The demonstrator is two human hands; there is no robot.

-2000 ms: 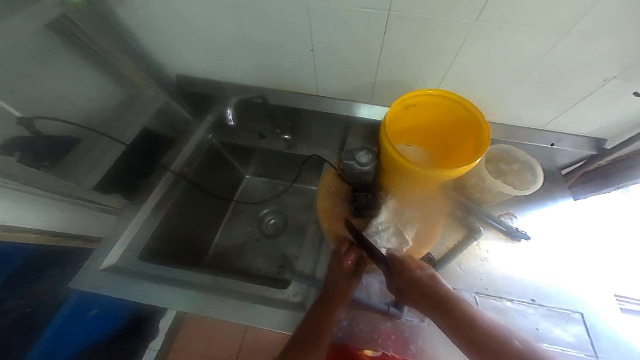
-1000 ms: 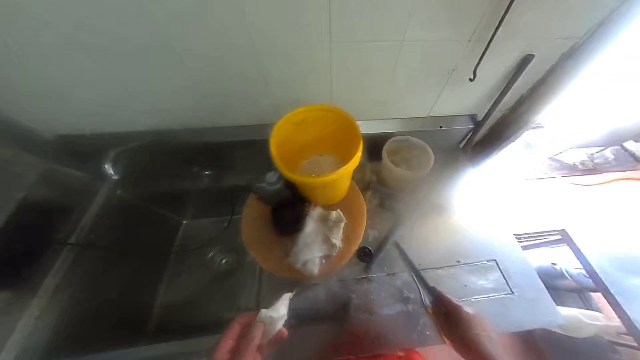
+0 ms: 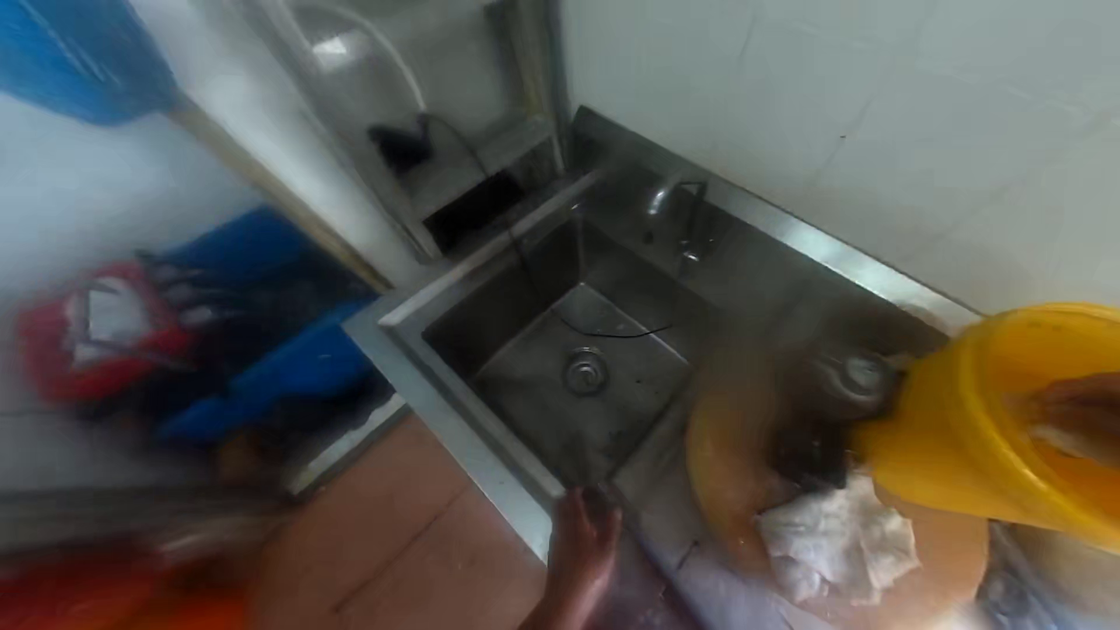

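My left hand is at the front edge of the sink, fingers curled by a small dark patch; blur hides whether it grips something. At the right edge, my right hand reaches into a yellow plastic bucket. A pale patch shows under its fingers, too unclear to name. Beside the bucket, a crumpled white cloth or sheet lies on a round tan board. Dark objects and a grey-lidded object stand close by. No knife can be made out.
A steel sink with a drain and a dark cord inside fills the centre. Its faucet stands at the back near the tiled wall. Red and blue items are blurred at left.
The view has swung left. My right hand, which held a knife near the counter, is now in the bucket. The white piece seen in my left hand no longer shows there.
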